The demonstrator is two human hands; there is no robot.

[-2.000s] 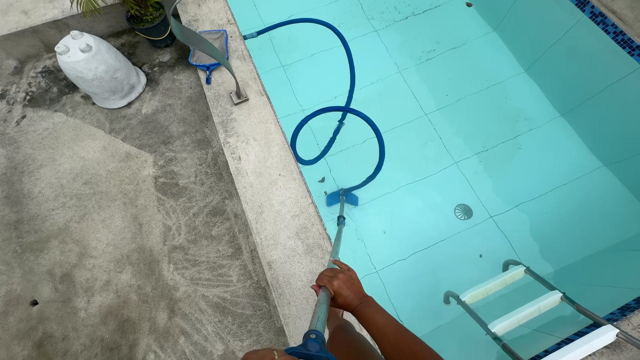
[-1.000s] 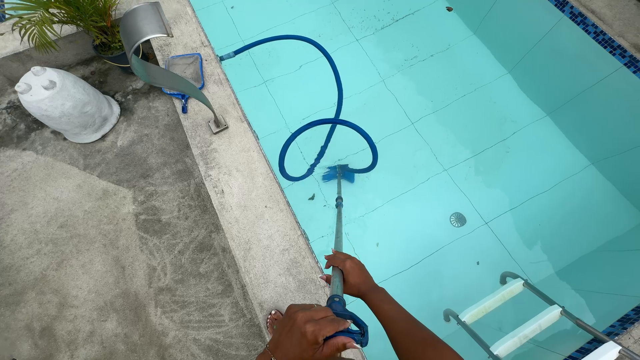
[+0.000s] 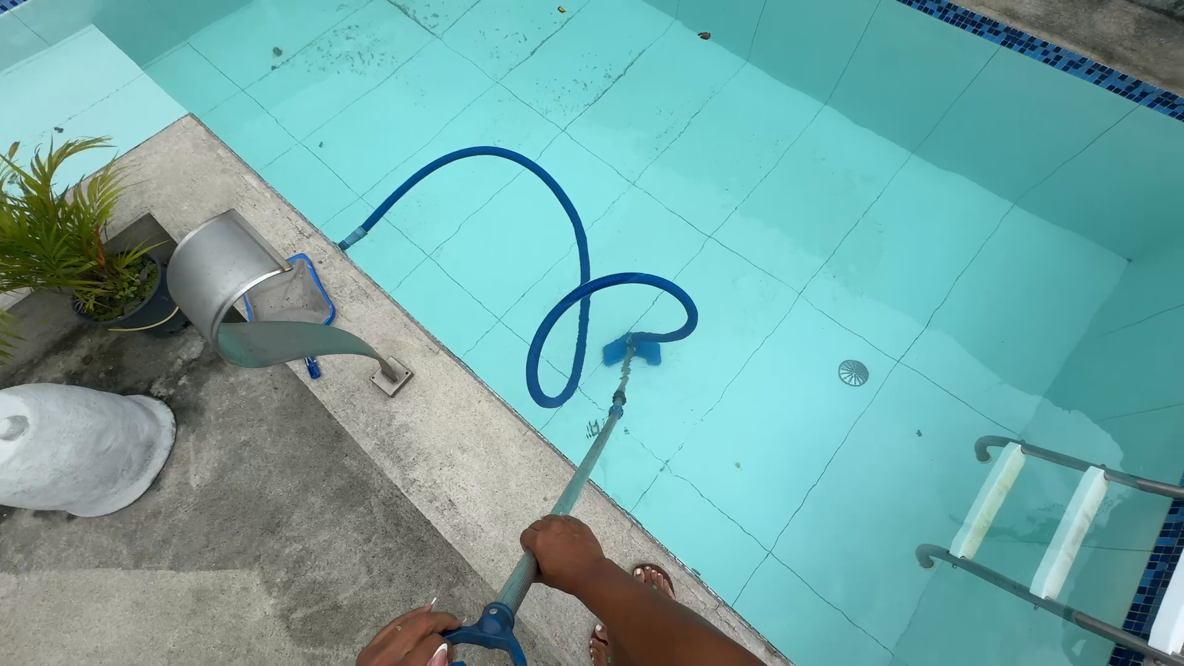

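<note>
My right hand (image 3: 561, 552) is wrapped around a grey telescopic pole (image 3: 589, 462) that reaches from the pool's edge down into the water. Lower in the view, my left hand (image 3: 409, 638) is at the blue handle (image 3: 492, 626) on the pole's near end; its fingers lie against the handle, partly cut off by the frame's bottom. On the pole's far end sits a blue pool vacuum head (image 3: 632, 351) in the water. From it a blue hose (image 3: 581, 240) loops once and runs to the pool wall at the left.
Beside the pool, a curved metal spout (image 3: 287, 342) stands on the concrete edge (image 3: 444, 407), near a blue-framed skimmer net (image 3: 294, 294). A potted palm (image 3: 120, 277) and a white rounded object (image 3: 88, 449) are at left. A ladder (image 3: 1068, 532) stands lower right; a round drain (image 3: 853, 373) lies on the pool floor.
The view has swung left. My left hand, on the handle a second ago, has moved left relative to my right hand, and the pole now slants more. The hose keeps its loop.
</note>
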